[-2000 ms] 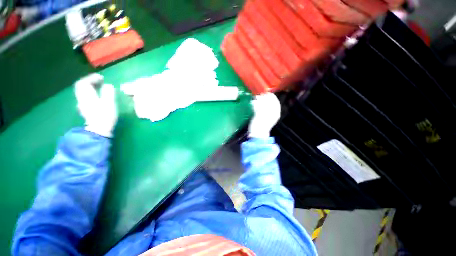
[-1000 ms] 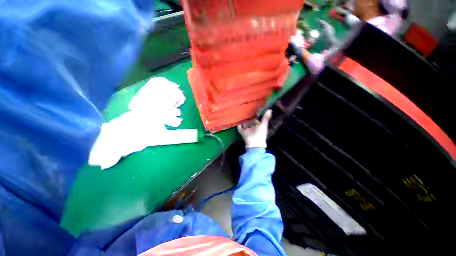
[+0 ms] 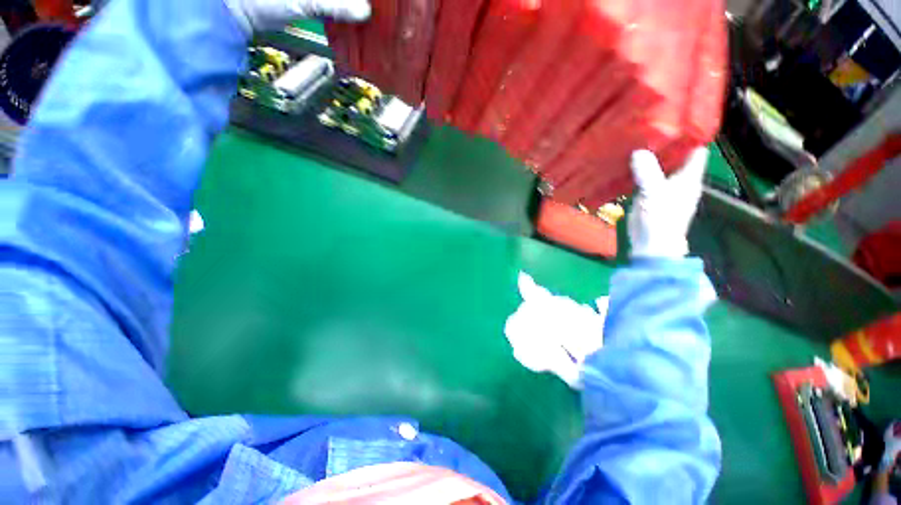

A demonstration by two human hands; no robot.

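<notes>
A stack of red pads (image 3: 553, 89) is raised above the bench at the top of the view, its upper part cut off by the edge. My left hand (image 3: 296, 10), in a white glove, is at the stack's left end, partly cut off by the top edge. My right hand (image 3: 667, 202), also white-gloved, supports the stack's lower right end, thumb and fingers spread against it. The pads are held between both hands.
Circuit boards (image 3: 370, 113) sit on a dark carrier behind the green mat (image 3: 336, 286). Another red pad (image 3: 578, 229) lies below the stack. Crumpled white cloth (image 3: 555, 330) is beside my right forearm. A board on a red pad (image 3: 828, 434) lies at far right.
The view has swung along the bench. The red stack, standing on the bench edge before, is now lifted between my hands. My left hand has come into view at the stack's left end.
</notes>
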